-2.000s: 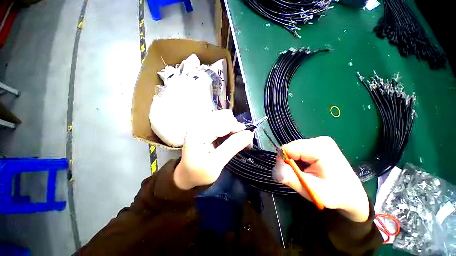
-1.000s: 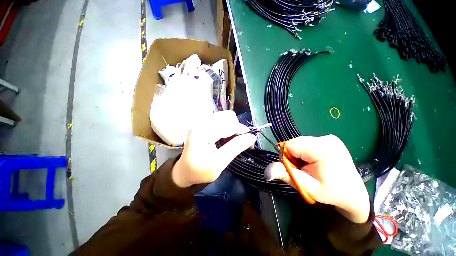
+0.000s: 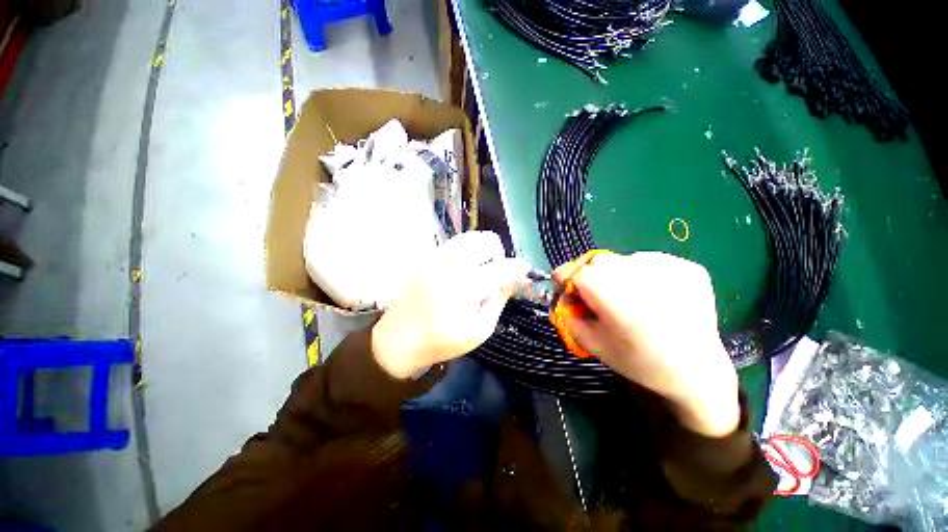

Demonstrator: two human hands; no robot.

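My left hand pinches the end of a thin black cable between thumb and fingers, beside the carton. My right hand is closed around orange-handled scissors, close to the left fingertips; the blades are mostly hidden and blurred. A pale wisp shows between the two hands. A curved bundle of glossy black cables runs below both hands over the table edge. Its fanned part arcs up the green mat, and another part with frayed pale ends lies at the right.
An open brown carton holding white scrap stands left of the table. A yellow rubber band lies on the mat. A clear bag of grey parts and red-looped scissors lie at lower right. More cable bundles lie far off. Blue stools stand on the floor.
My right hand has moved up and left with the scissors, and its fingers now nearly meet my left fingertips. The scissors' handles have turned more upright. The whole view has shifted slightly.
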